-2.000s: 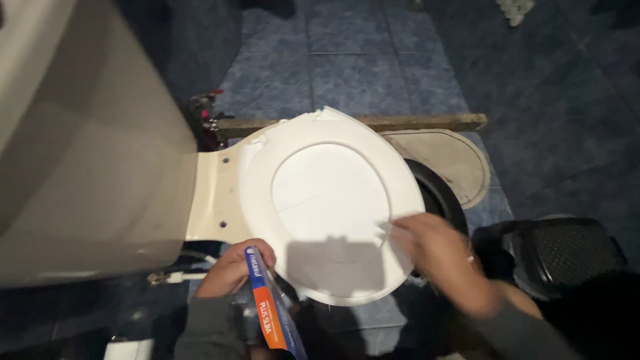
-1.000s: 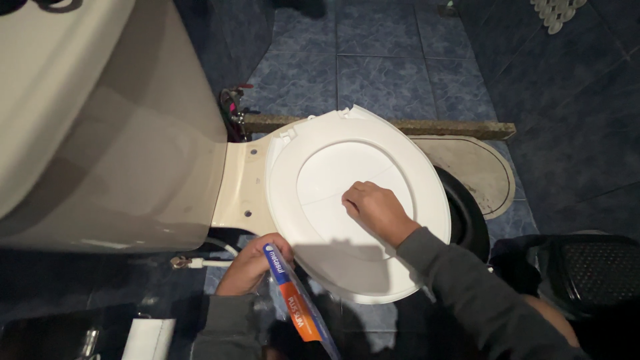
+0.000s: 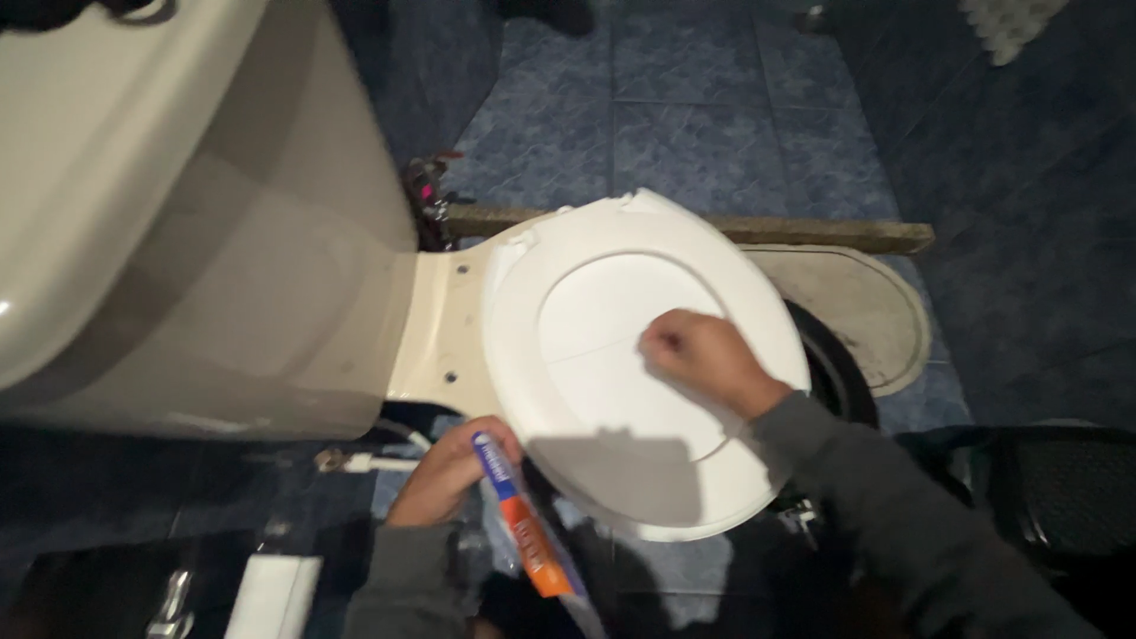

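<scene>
A white plastic toilet seat with its lid [image 3: 657,493] lies loose and turned at an angle over the cream toilet bowl [image 3: 444,333], whose two mounting holes are uncovered. My left hand [image 3: 457,466] is at the seat's lower left edge, its fingers closed around plastic packaging with a blue and orange printed strip [image 3: 524,524]. Over the middle of the seat is my right hand [image 3: 701,355], with curled fingers; whether something small is pinched in them is hidden. A thin line runs across the white surface from near its fingertips.
The toilet tank [image 3: 266,266] stands at the left. A wooden bar [image 3: 825,232] lies behind the bowl, near an oval beige mat-like piece [image 3: 852,311] and a round black rim [image 3: 834,364]. A dark textured container [image 3: 1074,497] is at right. A white hose fitting [image 3: 382,462] sits low at left.
My right hand has moved from the right side of the seat to over its middle, and stays there. My left hand keeps hold of the packaging near the seat's edge.
</scene>
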